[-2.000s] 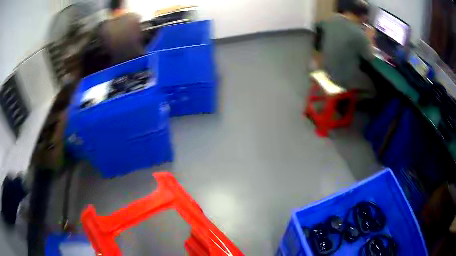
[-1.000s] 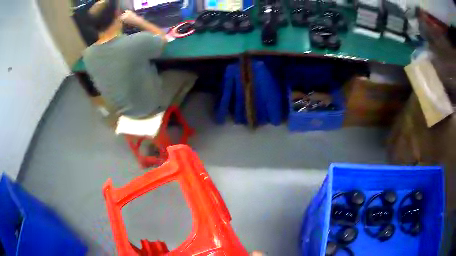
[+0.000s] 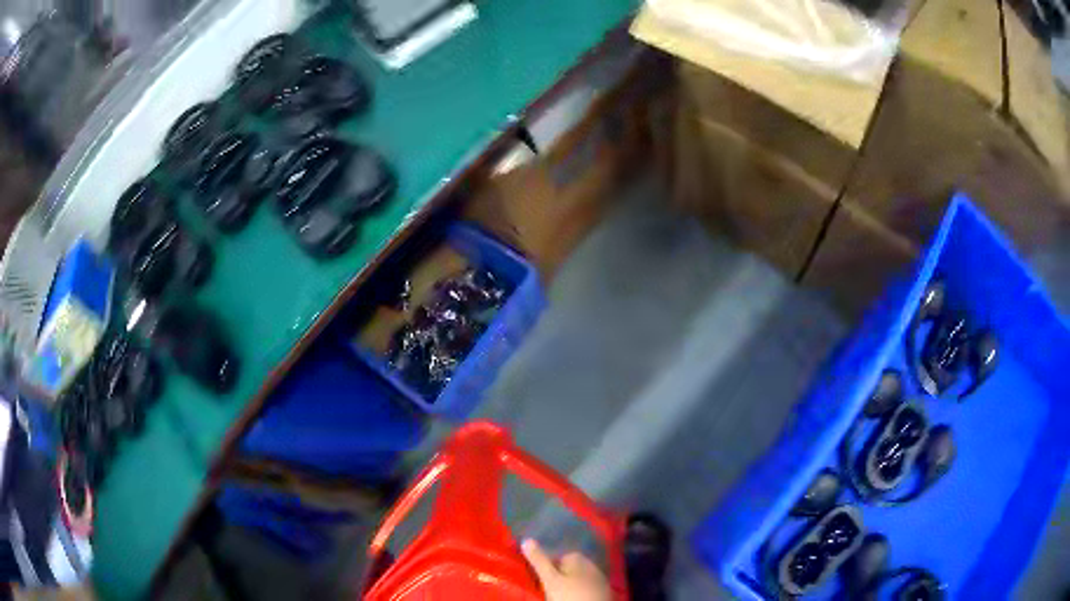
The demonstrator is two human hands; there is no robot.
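Note:
A red plastic stool [image 3: 458, 528] is at the bottom centre, its frame slanting and partly cut off by the lower edge. My right hand [image 3: 569, 573] is at the bottom edge, partly cut off, with its fingers on the right part of the stool. My left hand is not in view. A large blue crate [image 3: 798, 405] stands at the right. Inside it lie several black headphones [image 3: 898, 446] with black glossy oval bases among them.
A green bench [image 3: 293, 276] curves along the left with rows of black headphones [image 3: 323, 188]. Under it are a blue crate [image 3: 499, 340] of dark parts and blue panels. Big brown cartons [image 3: 763, 153] stand at the top right. A dark shoe-like shape [image 3: 645, 552] is beside the stool.
The view has swung right and closer to the bench. The seated person has left the picture and the cartons have come in. The stool remains in front, and more of my right hand shows on it.

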